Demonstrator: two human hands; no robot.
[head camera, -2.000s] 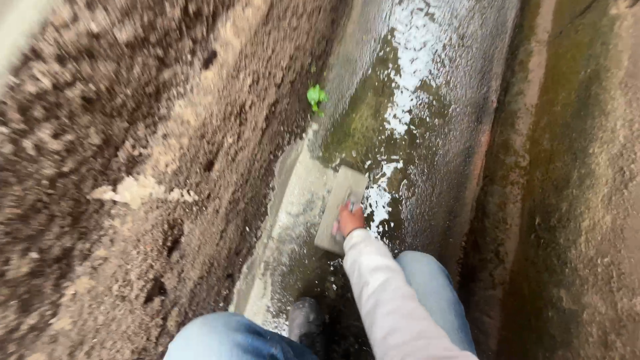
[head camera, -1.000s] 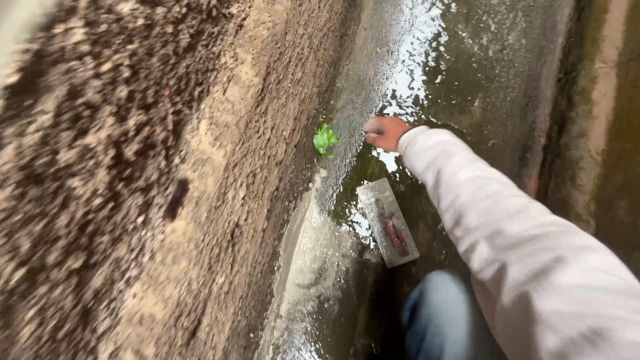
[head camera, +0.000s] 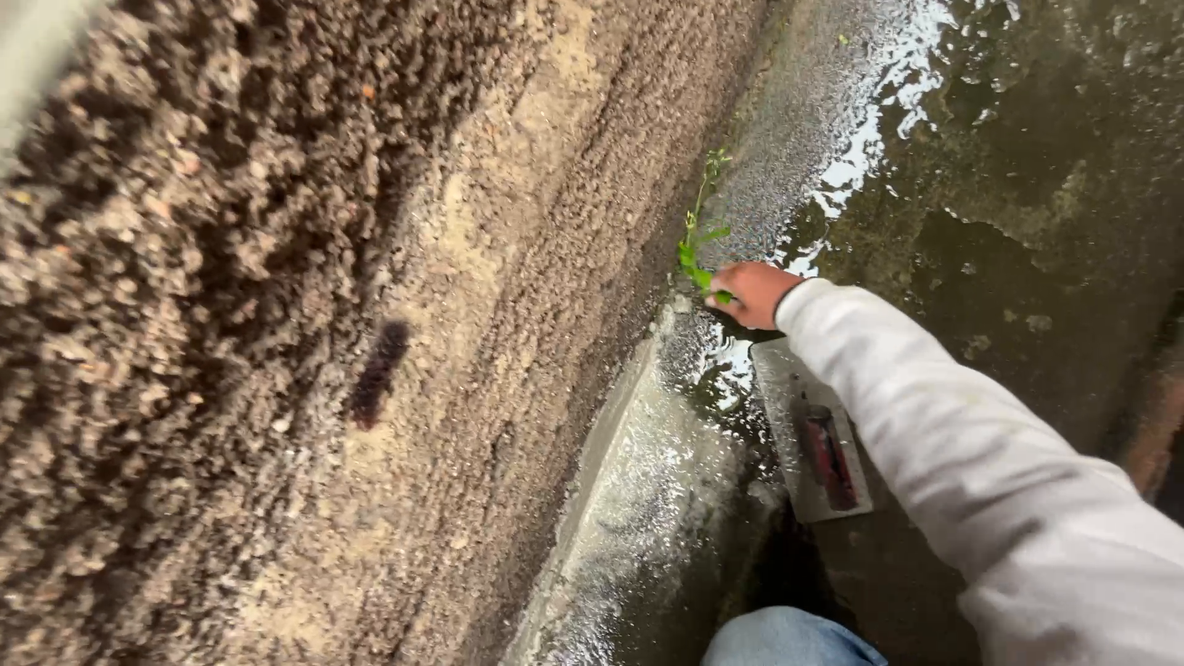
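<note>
My right hand (head camera: 757, 293), in a pale long sleeve, grips a small green leafy plant (head camera: 692, 254) where the earth bank meets the wet concrete. The plant's thin stems reach up and away past my fingertips. Just below my wrist a rectangular plastering trowel (head camera: 795, 444) lies on the wet floor, its dark red handle facing up. My forearm passes close by the trowel's right side. My left hand is not in view.
A rough earth bank (head camera: 518, 305) slopes along the left. Beside it runs a strip of wet, smoothed mortar (head camera: 638, 499). Shallow water (head camera: 999, 213) covers the channel floor on the right. My knee in blue jeans (head camera: 791, 638) is at the bottom edge.
Two seconds ago my right hand held the trowel; it let go, and the trowel now lies on the floor. The hand has moved over to the green plant and taken hold of it.
</note>
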